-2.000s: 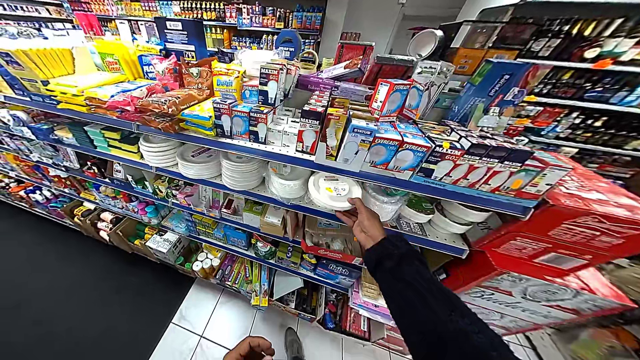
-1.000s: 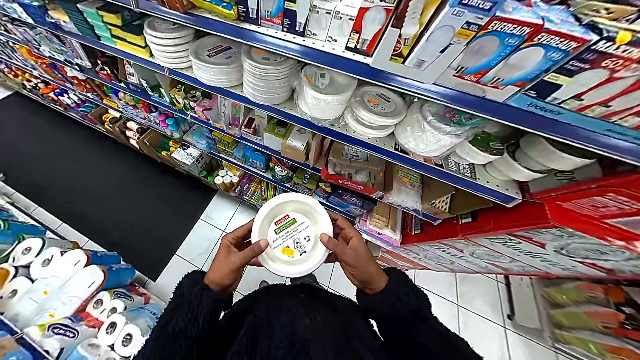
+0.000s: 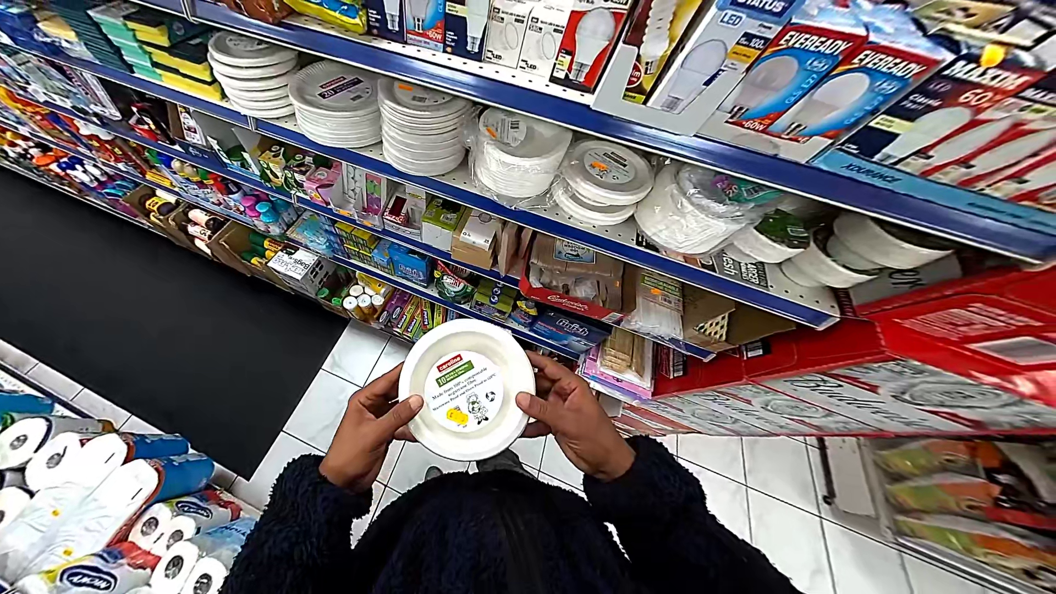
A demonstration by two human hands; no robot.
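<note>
A shrink-wrapped pack of white disposable plates or bowls [image 3: 467, 389] is held face up in front of my body, with a round printed label at its centre. My left hand [image 3: 369, 429] grips its left rim, thumb on top. On the right rim, my right hand [image 3: 575, 412] has its thumb on the face and its fingers behind. Beyond the pack, a shelf carries stacks of white plates [image 3: 425, 128], a wrapped stack of bowls [image 3: 520, 157] and a smaller stack of white plates [image 3: 606, 177].
Light bulb boxes [image 3: 796, 78] line the shelf above. Boxed goods fill the lower shelves. Red beer cartons [image 3: 973, 330] stand at the right, toilet roll packs [image 3: 91, 495] at the lower left. A black mat [image 3: 148, 297] lies on the tiled floor [image 3: 742, 478].
Two seconds ago my right hand was at the plates on the shelf; the pack is now held in both hands near my body. Since one second ago the hold looks the same.
</note>
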